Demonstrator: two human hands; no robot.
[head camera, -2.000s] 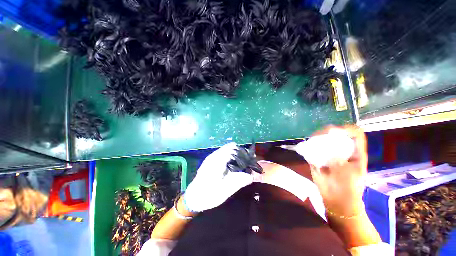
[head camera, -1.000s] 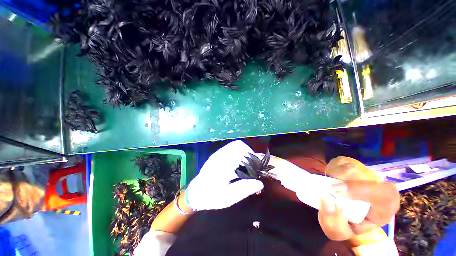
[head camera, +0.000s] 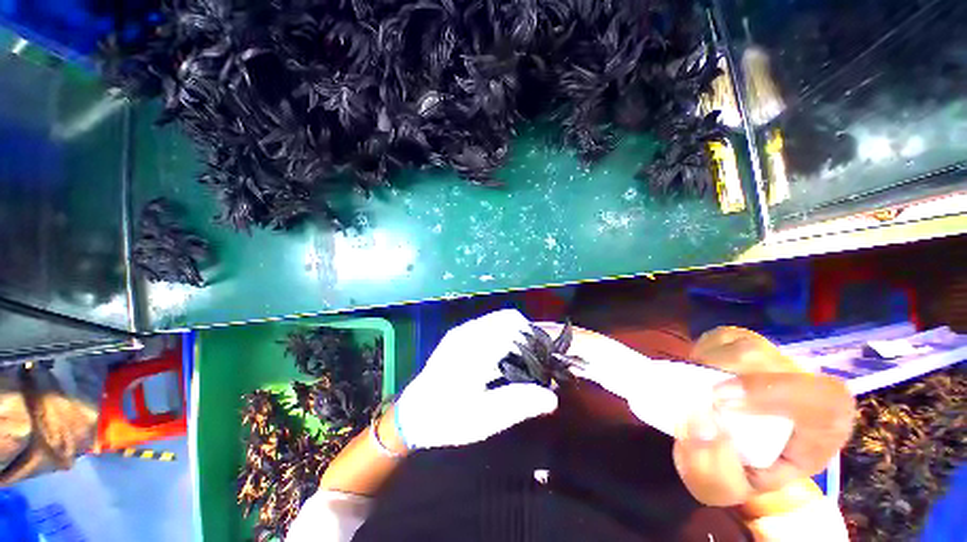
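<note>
My left hand (head camera: 461, 386), in a white glove, holds a small black petal cluster (head camera: 537, 358) between thumb and fingers above my dark-clothed lap. My right hand (head camera: 758, 418) is bare and grips a white squeeze bottle (head camera: 679, 394), perhaps glue. The bottle's narrow end points left at the cluster and is right beside it; whether it touches cannot be told. A large heap of black clusters (head camera: 371, 95) lies on the green bench (head camera: 530, 238).
A small black pile (head camera: 168, 246) lies by the left divider (head camera: 132, 212). Yellow-labelled things (head camera: 727, 175) stand by the right divider. A green crate (head camera: 220, 423) below left holds black and gold-brown clusters. Gold-brown clusters (head camera: 907, 450) lie lower right. A red stool (head camera: 119, 402) is at left.
My right hand has come down from near the bench edge, and the bottle has turned from blurred to lying along the cluster's right side. Over the last second both hands have barely moved.
</note>
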